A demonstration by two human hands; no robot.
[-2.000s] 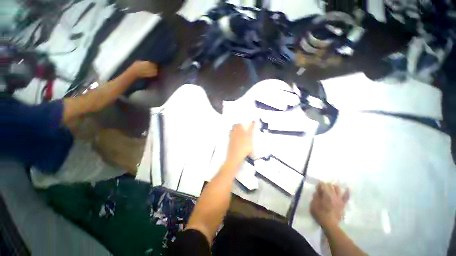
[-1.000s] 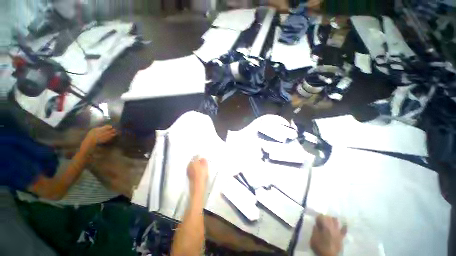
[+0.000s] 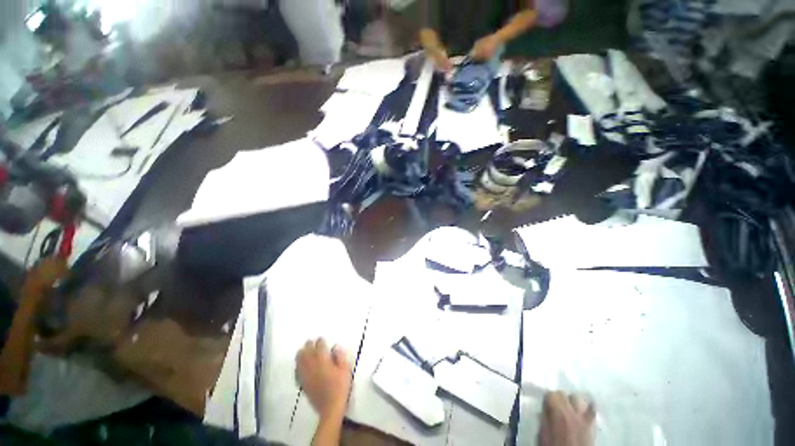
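My left hand (image 3: 324,373) rests on the lower part of the white-topped sleeve stack (image 3: 308,300), its fingers bent; whether it grips anything is hidden. My right hand (image 3: 567,420) lies at the left edge of the large body panel stack (image 3: 649,348), cut off by the bottom of the picture. Between them is the middle panel stack (image 3: 401,300), with small cut parts (image 3: 475,386) with dark edges lying on it. Narrow strips (image 3: 250,348) lie along the left side of the sleeve stack. A long tapered piece (image 3: 619,243) lies above the body panel.
Tangled offcuts (image 3: 397,170) and pale rings (image 3: 504,170) lie behind the stacks. Another white-topped stack (image 3: 261,180) is at the upper left. A coworker's arm (image 3: 24,322) is by a red-and-dark tool at far left. Another person's hands (image 3: 488,45) handle dark cloth at the back.
The view has shifted. My left hand has moved from the middle panel to the sleeve stack, then lower on it. My right hand stays by the body panel's left edge. The left coworker's arm has moved farther left.
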